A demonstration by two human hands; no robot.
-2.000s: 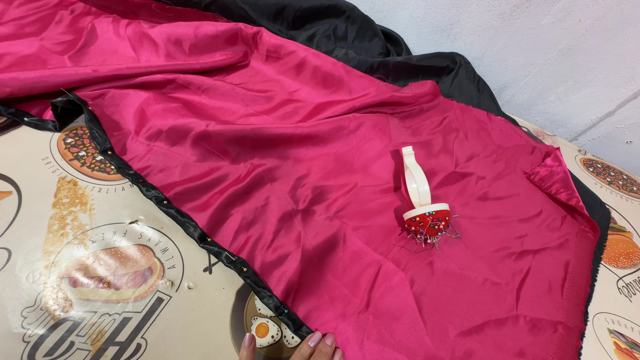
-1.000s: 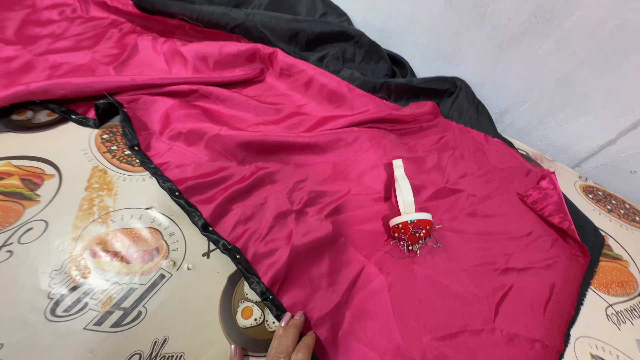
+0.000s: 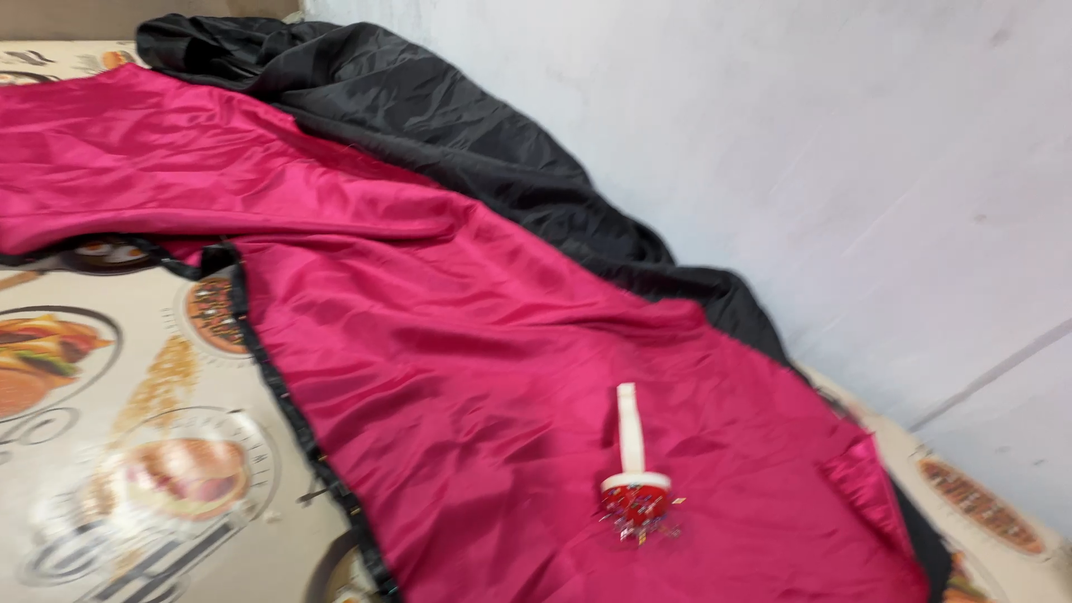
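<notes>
Glossy pink satin-like fabric (image 3: 469, 419) lies spread with soft wrinkles across the table. Along its left edge runs a narrow black fabric border (image 3: 311, 444), with pins in it. A wrist pincushion (image 3: 636, 498) with a red cushion and a white band rests on the pink fabric, right of centre, bristling with pins. Black fabric (image 3: 469, 126) shows beyond and under the pink one, bunched up toward the wall. Neither my left hand nor my right hand is in the view now.
A cream tablecloth with food prints (image 3: 151, 377) covers the table on the left and shows again at the lower right. A pale wall (image 3: 796, 151) stands behind the table's far right edge.
The fingers that rested on the black border at the bottom edge are out of view. The view has shifted, showing more of the wall and the far fabric.
</notes>
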